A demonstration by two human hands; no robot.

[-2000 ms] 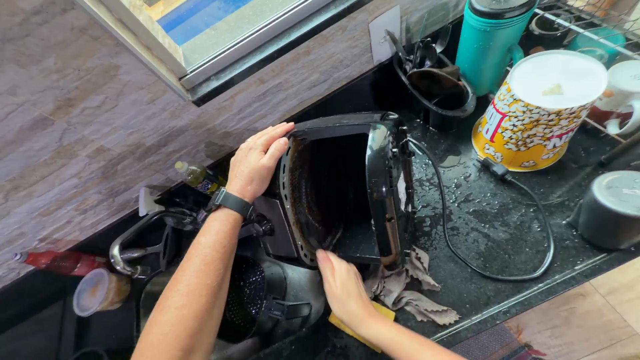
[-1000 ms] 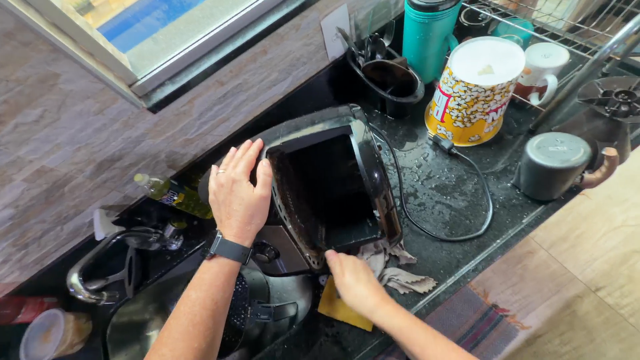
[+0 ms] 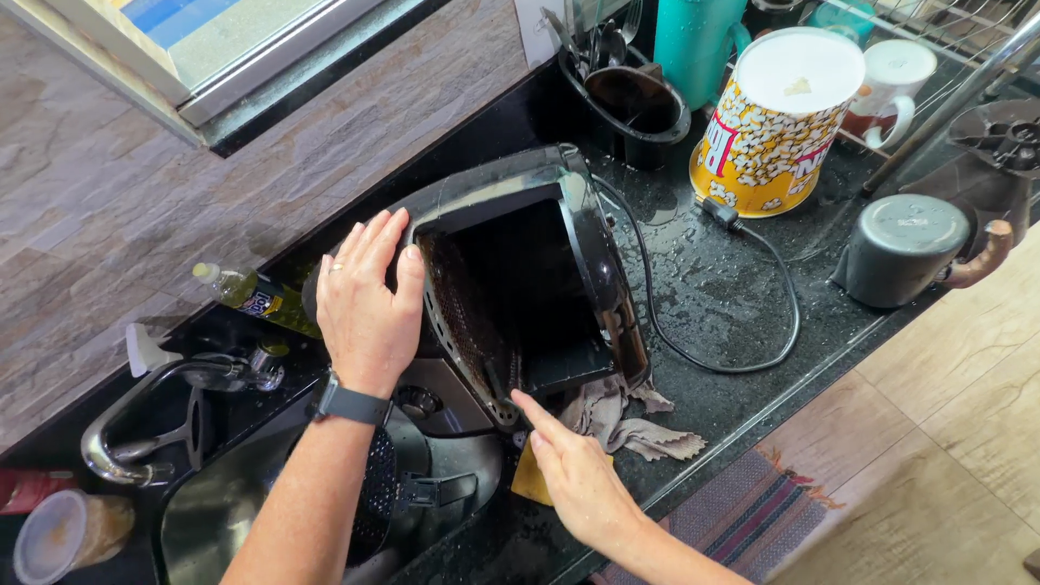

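Observation:
A black air fryer body (image 3: 601,252) lies on its side on the wet counter, its empty basket cavity facing up toward me and its control knob (image 3: 418,401) near the sink. My left hand (image 3: 370,301), with a watch at the wrist, rests spread on the housing's left side. At the lower corner of the opening is my right hand (image 3: 573,471), index finger extended to the rim; whether it holds something thin there I cannot tell. A crumpled grey cloth (image 3: 626,422) lies under the body's lower edge. Part of a yellow cloth or sponge (image 3: 532,479) shows beside my right hand.
The steel sink (image 3: 219,512) holds a perforated black basket (image 3: 378,496). Around it stand a chrome faucet (image 3: 106,431), a dish soap bottle (image 3: 260,296) and a plastic tub (image 3: 73,532). Right of the fryer are its power cord (image 3: 792,325), a popcorn bucket (image 3: 780,122), a dark pot (image 3: 906,252) and a cutlery holder (image 3: 634,106).
The view has shifted. My left hand has gone from gripping the upper rim to lying flat on the housing's side. My right hand remains at the lower corner, its index finger now extended.

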